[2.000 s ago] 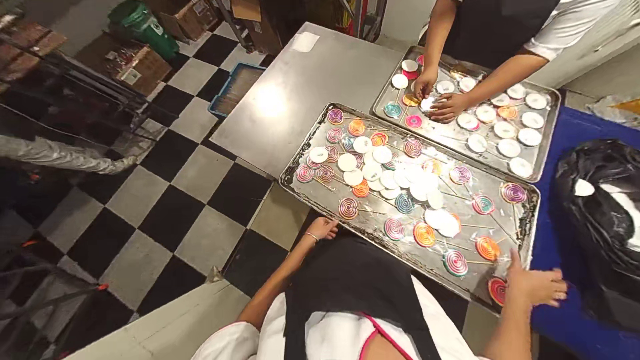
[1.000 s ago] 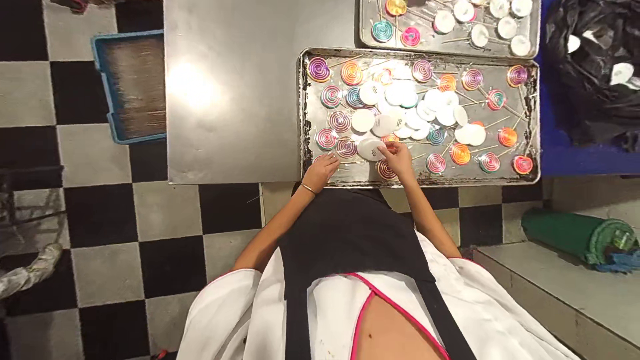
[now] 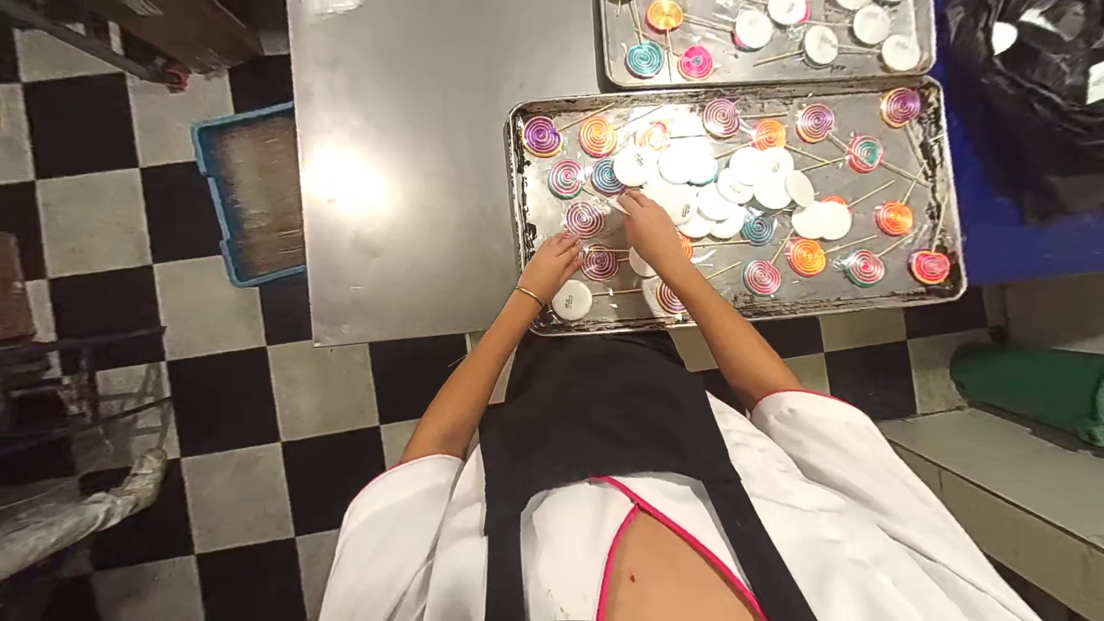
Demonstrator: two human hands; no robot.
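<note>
A metal baking tray [image 3: 862, 297] holds several spiral lollipops on sticks and a heap of round white discs [image 3: 716, 203]. My left hand [image 3: 552, 267] is over the tray's left part, its fingertips at a purple-and-white spiral lollipop [image 3: 584, 220]. Just right of that, my right hand [image 3: 649, 226] pinches something thin and pale at the heap's left edge; the fingers hide most of it. Below my left hand, a white disc with small printing [image 3: 572, 300] lies at the tray's lower left corner. Whether my left fingers grip anything cannot be told.
A second baking tray [image 3: 768, 73] with lollipops and white discs adjoins the far side. Both rest by a steel table [image 3: 414, 172]. A blue crate [image 3: 250, 280] stands on the checkered floor at left; a black plastic bag [image 3: 1026, 112] lies on a blue surface at right.
My right hand has moved off the white disc near the tray's front edge, up to the heap. A white disc now lies at the lower left corner. The other person's hands are out of view.
</note>
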